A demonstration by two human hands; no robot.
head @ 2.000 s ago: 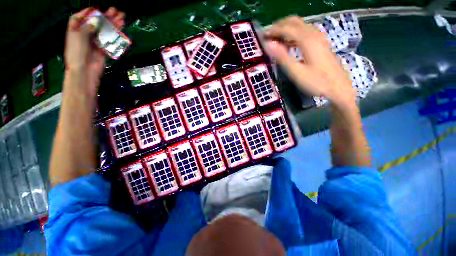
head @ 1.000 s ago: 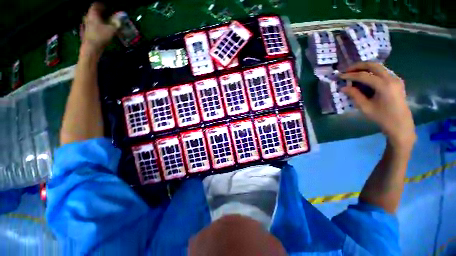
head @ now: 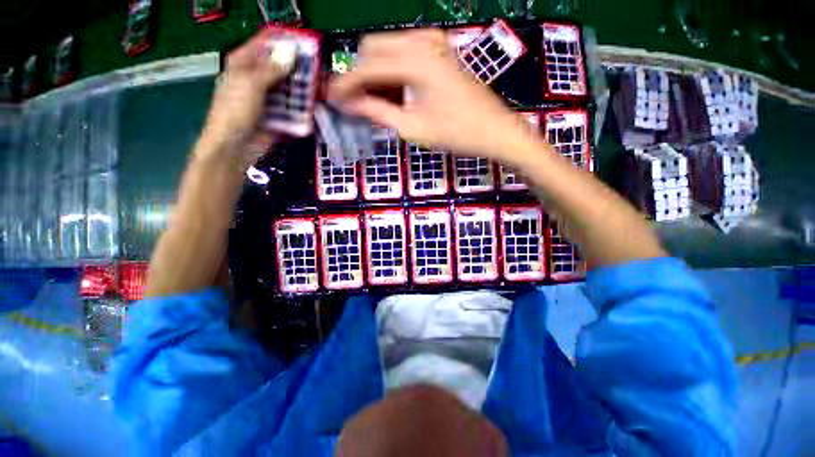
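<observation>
My left hand (head: 243,94) holds a red-edged front shell (head: 293,82) above the tray's upper left corner; a white cover shows on its thumb. My right hand (head: 393,85) is just right of it, fingers closed on a blurred greyish key mat (head: 344,134), which hangs near the shell's lower right edge. The black blister tray (head: 264,192) lies below both hands with rows of red-edged front shells in it. One shell (head: 491,54) lies tilted on others in the top row. A green circuit board (head: 343,59) shows partly behind my right hand.
Key mat stacks (head: 663,183) stand right of the tray on the green bench. Red-edged units (head: 137,25) lie on the dark green belt at the top left. Ribbed clear plastic (head: 58,178) is at left, with red parts (head: 112,279) below it.
My right hand has moved left from the key mat stacks, now with a mat. My left hand has brought a shell from the belt side over the tray. The view has shifted.
</observation>
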